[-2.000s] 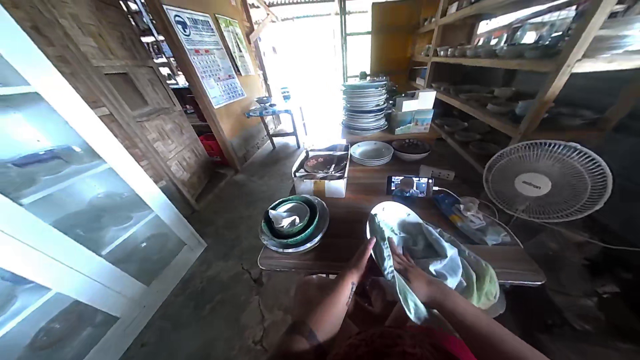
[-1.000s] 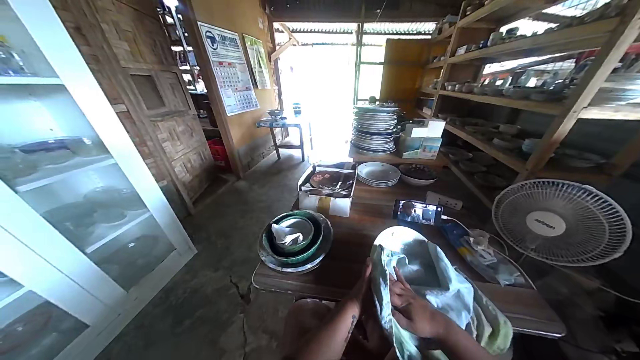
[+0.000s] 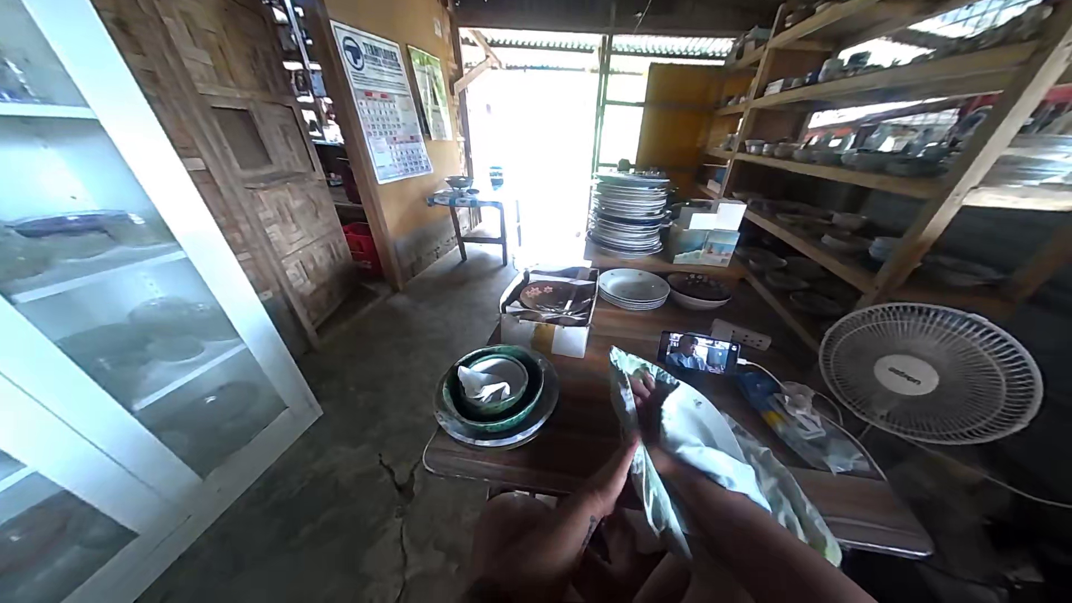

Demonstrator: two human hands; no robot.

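Between my hands, at the near edge of the wooden table (image 3: 578, 419), a patterned pale green cloth (image 3: 653, 494) stands tilted up. My left hand (image 3: 615, 477) presses on its left outer side; the fingers are mostly hidden. My right hand (image 3: 649, 410) reaches inside the fold, fingers against the cloth, the forearm crossing in front. A white plate or shallow dish (image 3: 699, 423) leans behind my right hand, partly covered by a pale cloth (image 3: 720, 469). Left of my hands, nested green-rimmed bowls (image 3: 494, 419) with a crumpled white cloth (image 3: 484, 385) sit on a metallic-looking plate (image 3: 540, 427).
Behind stand a cardboard box (image 3: 544, 335) with a brown dish, stacked plates (image 3: 634, 289), a dark bowl (image 3: 699, 289) and a propped phone (image 3: 698, 352). A tall plate stack (image 3: 628, 213) is farther back. A fan (image 3: 930, 373) is at right, a glass-door cabinet (image 3: 243, 368) at left.
The cloth lay lower and more spread over the white dish before; now its left side is raised. My right hand has moved from on top of it into the fold.
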